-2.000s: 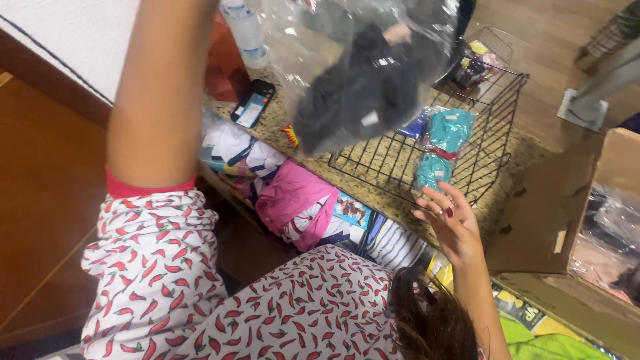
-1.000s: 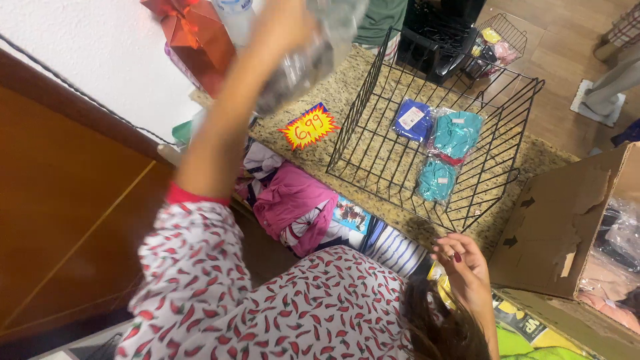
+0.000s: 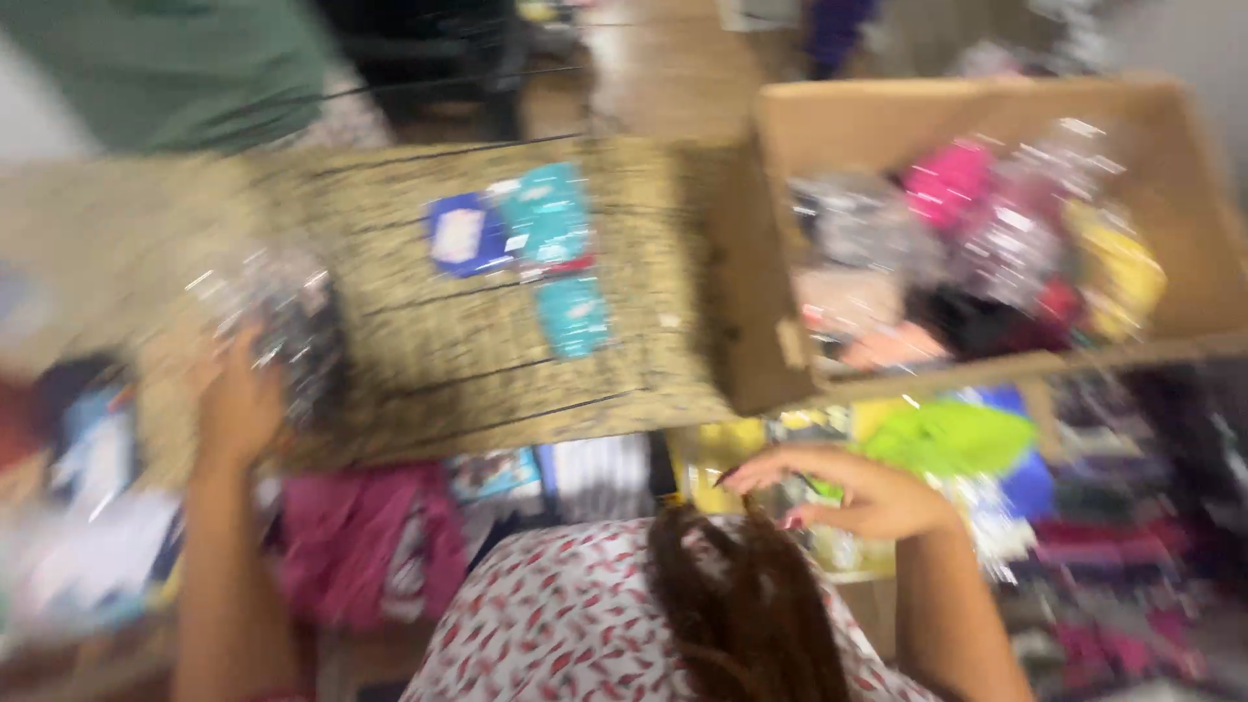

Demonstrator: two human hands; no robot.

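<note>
Motion blurs the view. My left hand [image 3: 239,395] is at the left of the speckled stone counter, on a dark item in a clear plastic bag [image 3: 297,331]; its fingers appear to hold the bag's near left side. My right hand [image 3: 843,487] is raised in front of the cardboard box, fingers apart and holding nothing. Between the hands, a blue packet [image 3: 468,234] and teal packaged items [image 3: 554,219] with a red band lie inside a black wire basket [image 3: 439,151], whose wires show only faintly.
A cardboard box [image 3: 731,283] of bagged clothes in pink, yellow, black and peach stands at the right. Below the counter edge are a magenta cloth [image 3: 375,546] and a lime green item [image 3: 951,434]. A person in green clothing [image 3: 185,68] is across the counter.
The view has swung right, bringing more of the box into sight. My left hand, raised with the bagged dark item before, is now lower at the counter's left. The price sign no longer shows clearly.
</note>
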